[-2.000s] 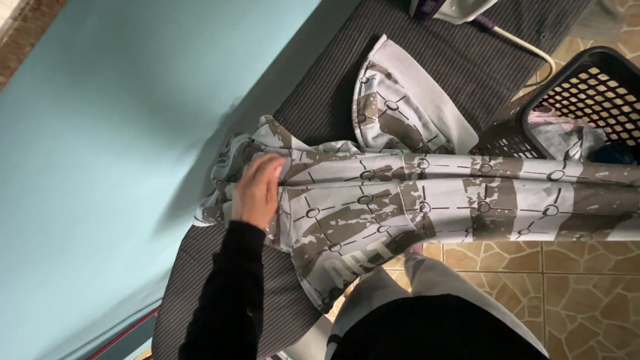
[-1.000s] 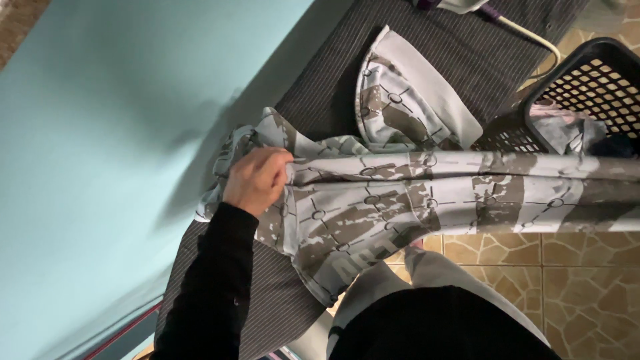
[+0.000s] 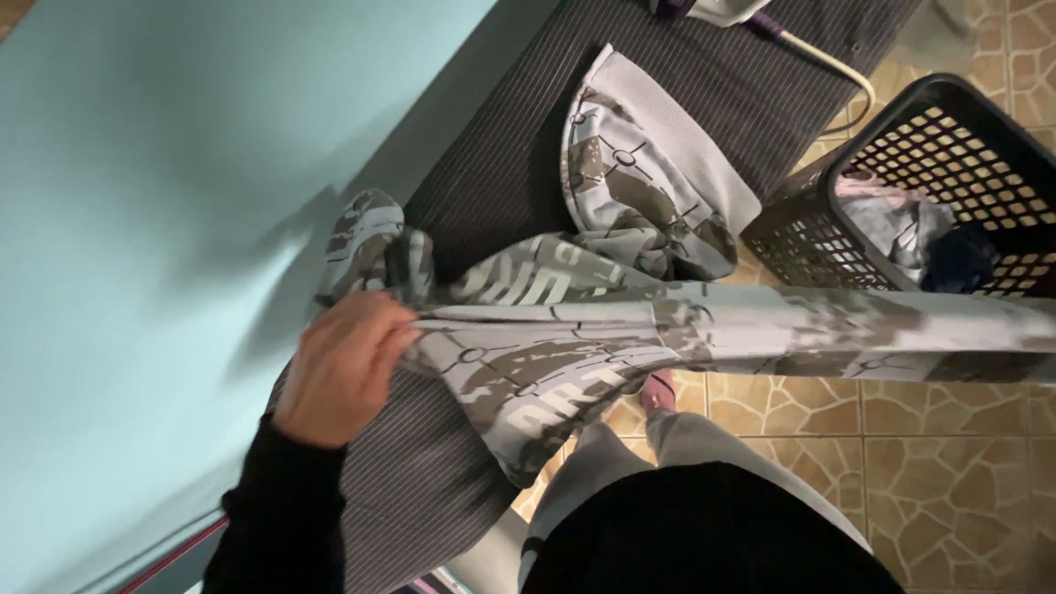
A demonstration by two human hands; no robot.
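Note:
My left hand [image 3: 346, 367] pinches the upper edge of a grey and brown patterned garment [image 3: 569, 351] at the left of the view. From that grip the cloth runs taut to the right, past the edge of the view. Its lower part hangs in a fold with printed letters. Behind my fingers more of the cloth lies bunched against the wall. A part with a wide pale ribbed band [image 3: 676, 124] lies on the dark striped ironing board [image 3: 404, 487]. My right hand is outside the view.
A clothes iron [image 3: 722, 10] with a pale cord [image 3: 829, 62] is partly in view at the top. At the right, a black plastic laundry basket [image 3: 825, 198] holds some clothes. The blue wall [image 3: 165, 206] borders the board on the left. Tiled floor [image 3: 924, 487] shows below.
The cloth beside my left hand has been lifted and pulled into a narrower, tauter band. Another lettered part of it now shows behind the band. My left hand has closed on the edge.

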